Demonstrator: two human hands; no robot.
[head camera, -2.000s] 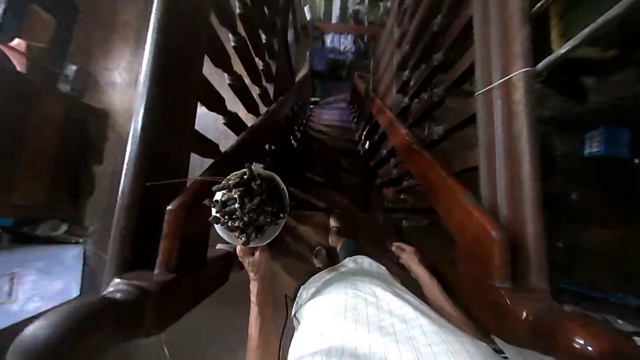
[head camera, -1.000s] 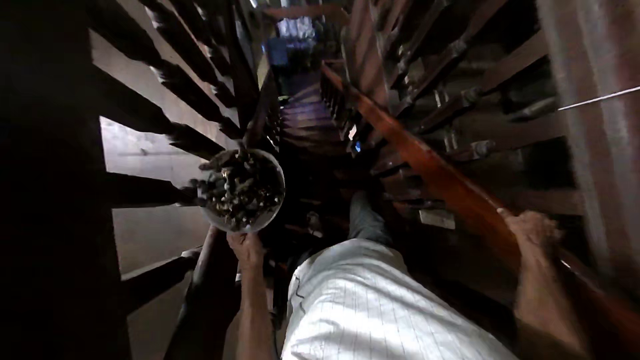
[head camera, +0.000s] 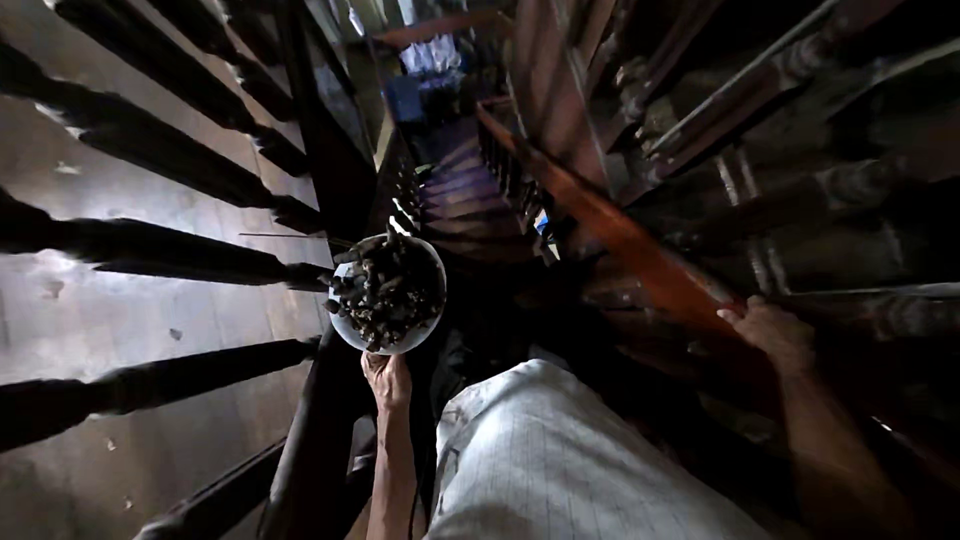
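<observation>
My left hand (head camera: 388, 377) grips the near rim of a round white bowl (head camera: 418, 339), left of the middle of the head view. Dark, knobbly, stick-like pieces (head camera: 390, 285), too dim to name exactly, heap above its rim, and a thin stick pokes out to the left. On the right, my right hand (head camera: 769, 330) rests around the reddish-brown wooden handrail (head camera: 637, 247) of the stairs. My fingers' undersides are hidden there. A pale striped garment covers my body below.
Dark wooden steps (head camera: 465, 180) run downward ahead between two railings. Turned wooden balusters (head camera: 172, 251) stand close along the left, beside a wooden floor (head camera: 165, 315). At the foot of the stairs is a blue box-like thing (head camera: 406, 99) near pale cloth (head camera: 431, 56).
My right hand, off the rail two seconds ago, took hold of the handrail. My left hand has kept the bowl throughout. The view has moved down the stairs.
</observation>
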